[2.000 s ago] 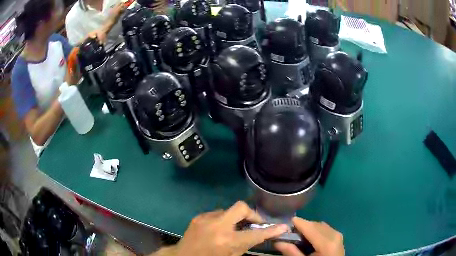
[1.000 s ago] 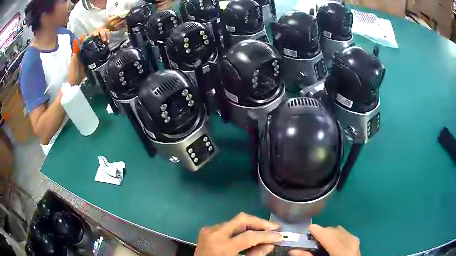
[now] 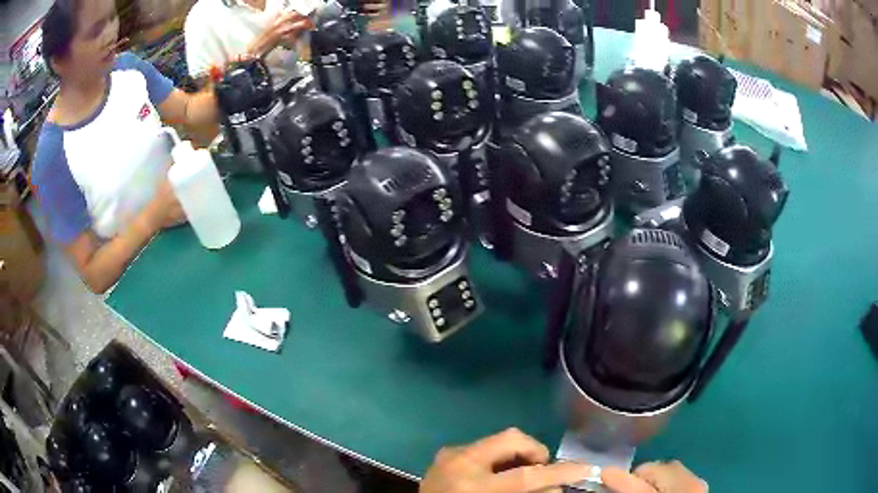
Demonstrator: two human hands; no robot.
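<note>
A black PTZ camera (image 3: 640, 323) stands at the near edge of the table, ball head up. Its silver-grey mounting bracket (image 3: 595, 454) sticks out toward me at the bottom of the picture. My left hand (image 3: 505, 466) lies at the bracket's left, fingers reaching across its end. My right hand (image 3: 664, 478) is at the bracket's right. Both hands are cut off by the lower edge. A small white piece (image 3: 594, 473) shows between the fingertips at the bracket's end. Most of the bracket's end is hidden by the fingers.
Several more cameras (image 3: 409, 217) cluster beyond on the green table (image 3: 366, 385). A crumpled wipe (image 3: 258, 323) and white squeeze bottle (image 3: 205, 197) are at left. A crate of cameras (image 3: 125, 424) is at lower left. A person (image 3: 120, 144) and another (image 3: 231, 38) are across the table.
The view has turned left, so the cameras and table appear shifted right, and the hands sit lower in the picture. Both hands are still at the bracket.
</note>
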